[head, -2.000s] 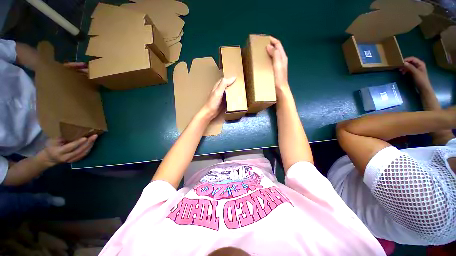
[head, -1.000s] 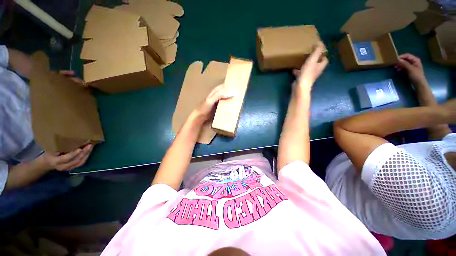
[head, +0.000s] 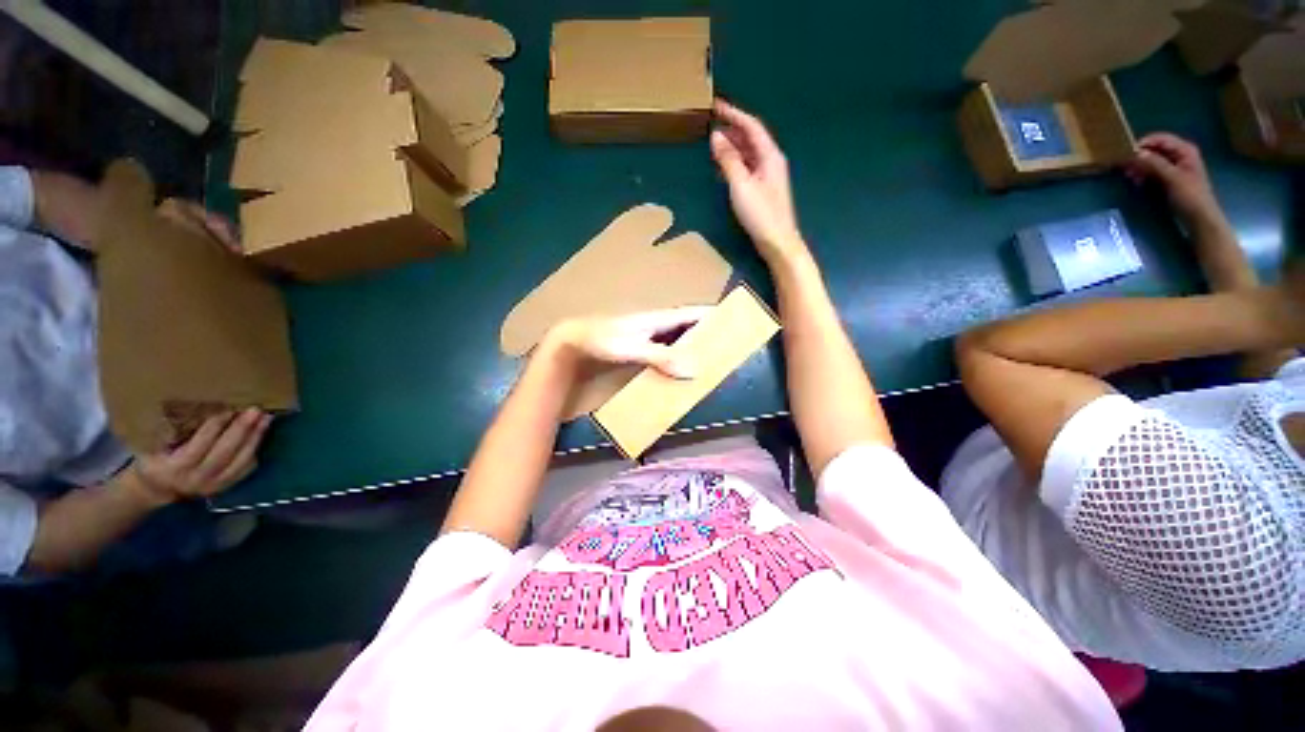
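My left hand (head: 637, 343) grips a brown mailer box (head: 694, 375) near the table's front edge. The box is tilted, with a narrow side wall facing up, and its notched lid (head: 630, 279) spreads out behind and to the left. My left hand covers part of the box and lid. A closed brown box (head: 630, 75) sits flat at the back centre. My right hand (head: 747, 157) is beside that box's right front corner, fingers slightly bent and apart, holding nothing.
The dark green tabletop (head: 859, 272) has stacked boxes (head: 336, 172) at back left. A left neighbour's hands hold a brown box (head: 201, 336). At right are an open box (head: 1052, 129), a blue-grey packet (head: 1081, 253) and another neighbour's bent arm (head: 1131, 336).
The closed box has moved from beside the open-lidded one to the back centre, and my right hand has let go. My left hand has turned its box clockwise and brought it nearer me.
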